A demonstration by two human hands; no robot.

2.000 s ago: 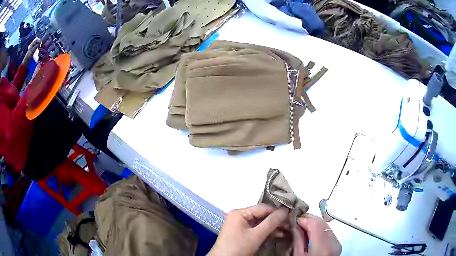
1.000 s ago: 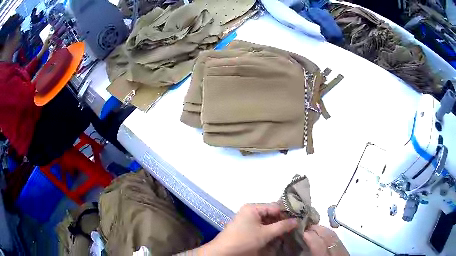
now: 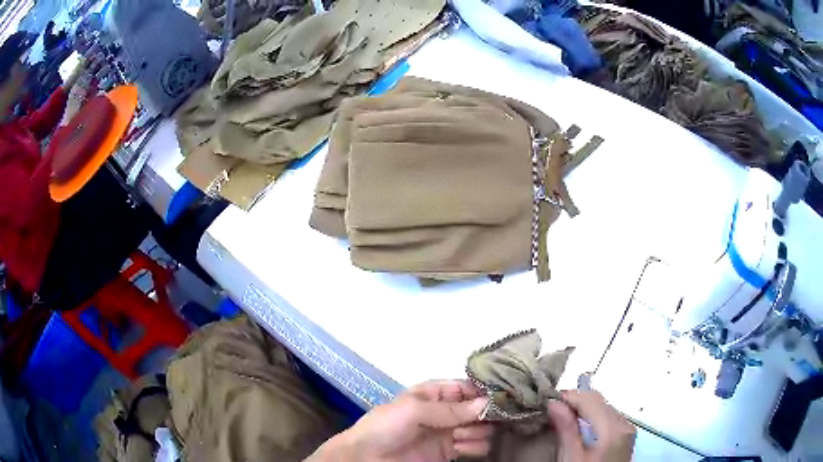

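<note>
A khaki pocket piece [image 3: 516, 370] is bunched up between my two hands at the bottom centre, with a curved zipper edge showing along its left side. My left hand [image 3: 422, 424] pinches the zipper side. My right hand [image 3: 591, 428] pinches the gathered cloth on the right. The lower part of the piece is partly hidden by my hands and cut off by the frame. A pile of pocket pieces [image 3: 438, 185] lies mid-table, its zipper ends and loose tails pointing right.
A white sewing machine [image 3: 744, 262] stands at right beside its bed plate [image 3: 659, 352]. Rumpled khaki panels [image 3: 289, 90] lie upper left. A dark flat rectangle [image 3: 794, 411] is at the right edge. A person in red [image 3: 25, 207] sits left, by an orange disc [image 3: 122, 135].
The bunched piece has been turned and opened out between my fingers, with its zipper edge now curving to the left. My hands still hold it. The view has shifted slightly.
</note>
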